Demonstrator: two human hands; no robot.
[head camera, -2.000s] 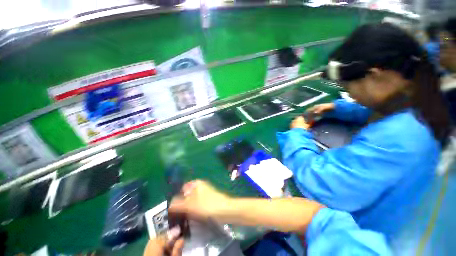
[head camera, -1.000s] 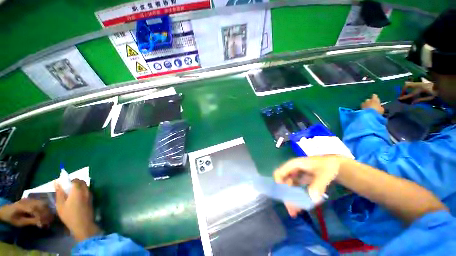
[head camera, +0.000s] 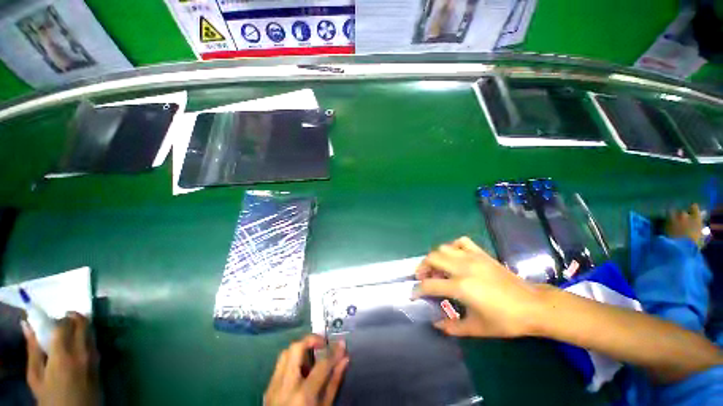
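Observation:
A dark tablet back cover (head camera: 396, 361) lies on a white backing sheet (head camera: 318, 295) in front of me, its camera corner at the upper left. A glossy trim strip (head camera: 379, 305) lies along its top edge, with dark blue lens circles at the left end and a red-and-white tag at the right end. My right hand (head camera: 476, 293) pinches the strip's tag end between thumb and fingers. My left hand (head camera: 307, 373) is at the cover's left edge, just below the lens end, fingertips touching it; its exact grip is unclear.
A plastic-wrapped block (head camera: 265, 262) is left of the cover. Loose strips (head camera: 519, 230) with blue lens ends and a blue bin (head camera: 606, 277) are at right. Filmed covers (head camera: 258, 147) line the back. Another person's hand (head camera: 67, 365) holds a white bottle at lower left; a blue sleeve (head camera: 670, 277) is at right.
The view has turned down and right. The translucent strip in my right hand is gone from sight; that hand is now on the trim strip. My left hand has come into view at the cover.

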